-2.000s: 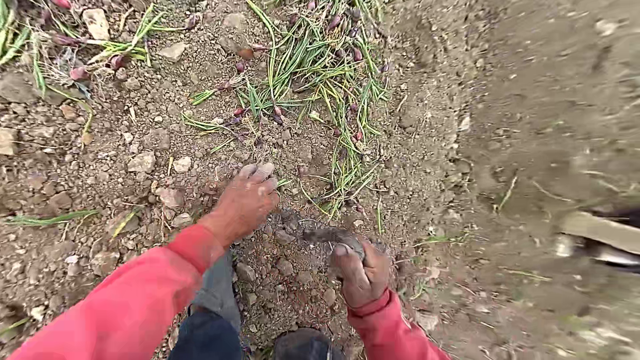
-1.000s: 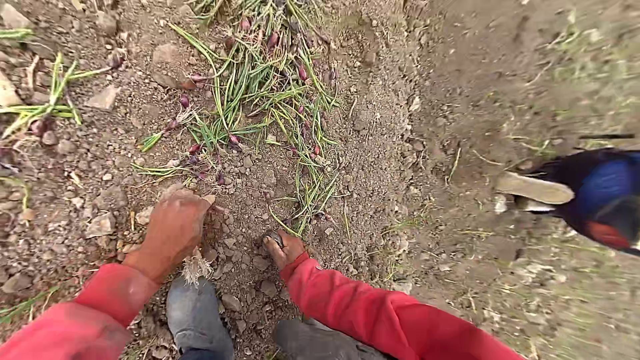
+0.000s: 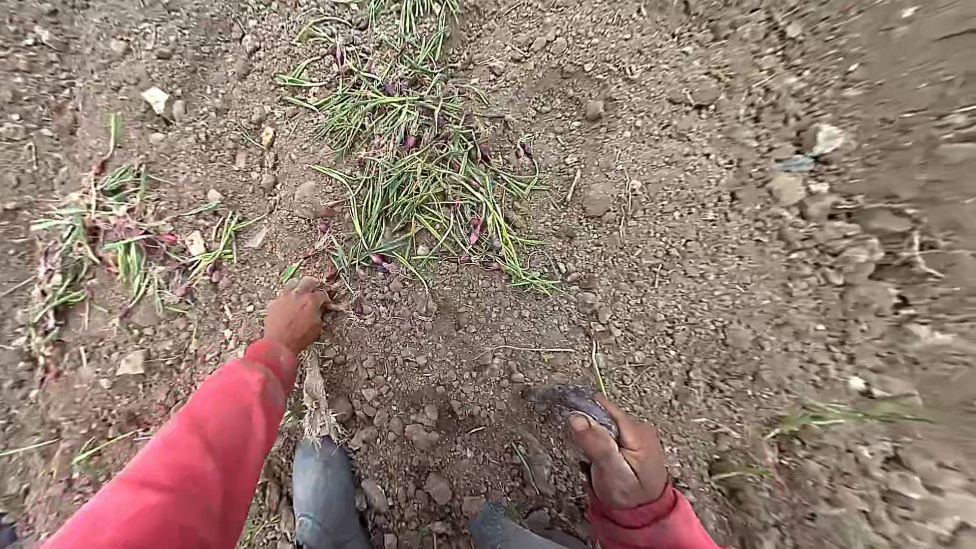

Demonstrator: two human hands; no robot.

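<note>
My left hand (image 3: 296, 314), knuckles up, is low over the soil at the lower left edge of a pile of red onions with green tops (image 3: 427, 183). Thin roots or dry stems show at its fingertips, but its grip is hidden. A pale, frayed fibrous strip (image 3: 316, 396) lies or hangs just below it; whether the hand holds it is unclear. Farther right, my right hand (image 3: 621, 450) is shut on a dark, rounded object (image 3: 583, 408), its thumb on top and a narrower end toward the left. That object may be a stone or a hand tool.
More uprooted onions (image 3: 141, 252) lie at the left. Grey boots stand below, the left one (image 3: 326, 492) between my arms. Loose stones, one pale (image 3: 155, 100), dot the rough soil. Grass tufts (image 3: 839, 415) are at the right.
My right hand has moved right, away from my left hand, and its dark object shows more plainly. The dark and blue shape at the right a second ago is out of view. The view has shifted.
</note>
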